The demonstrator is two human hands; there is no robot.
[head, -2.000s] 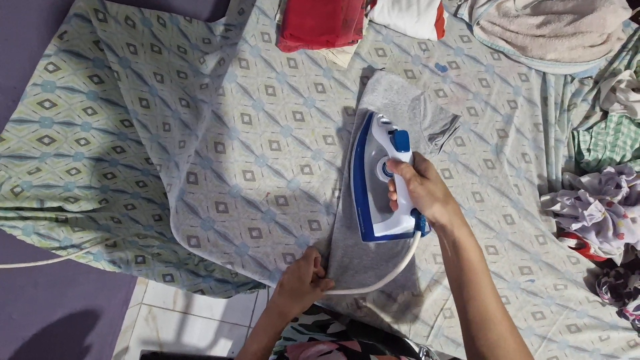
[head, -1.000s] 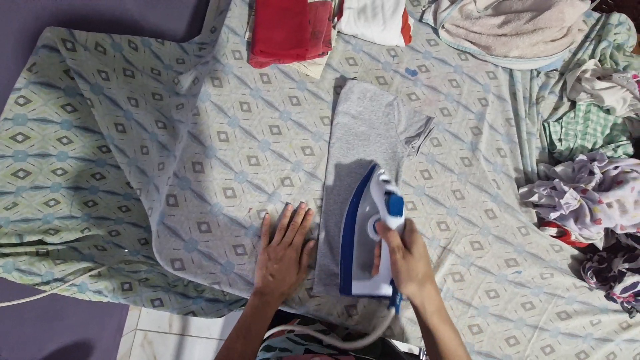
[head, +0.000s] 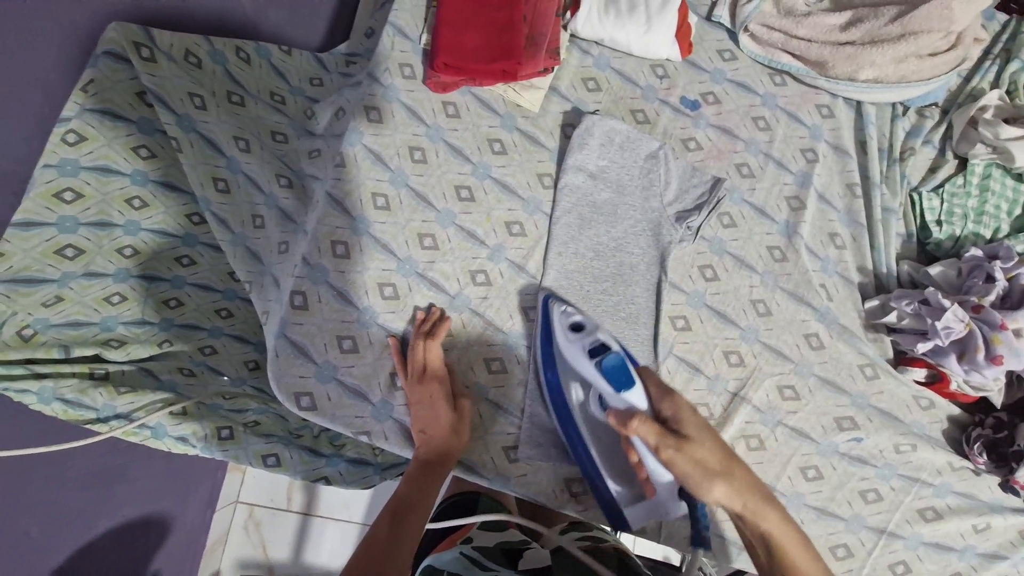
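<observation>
A grey short-sleeved shirt (head: 608, 216), folded lengthwise, lies on a patterned cloth (head: 360, 232). My right hand (head: 680, 440) is shut around the handle of a blue and white clothes iron (head: 596, 384). The iron's tip points up and left over the lower half of the shirt, and its rear reaches past the shirt's bottom end. Whether its plate touches the fabric cannot be told. My left hand (head: 432, 384) rests on the cloth to the left of the shirt, holding nothing.
Folded red clothing (head: 496, 40) and white clothing (head: 632, 24) lie at the top. A beige towel (head: 864, 40) is at the upper right. Crumpled garments (head: 960, 312) line the right edge. A pale cord (head: 104, 436) crosses the left side; another stretch runs below my hands.
Two seconds ago the iron stood higher on the shirt, with my left hand near the lower edge. The left hand has since moved onto the cloth, and the iron has come down toward me.
</observation>
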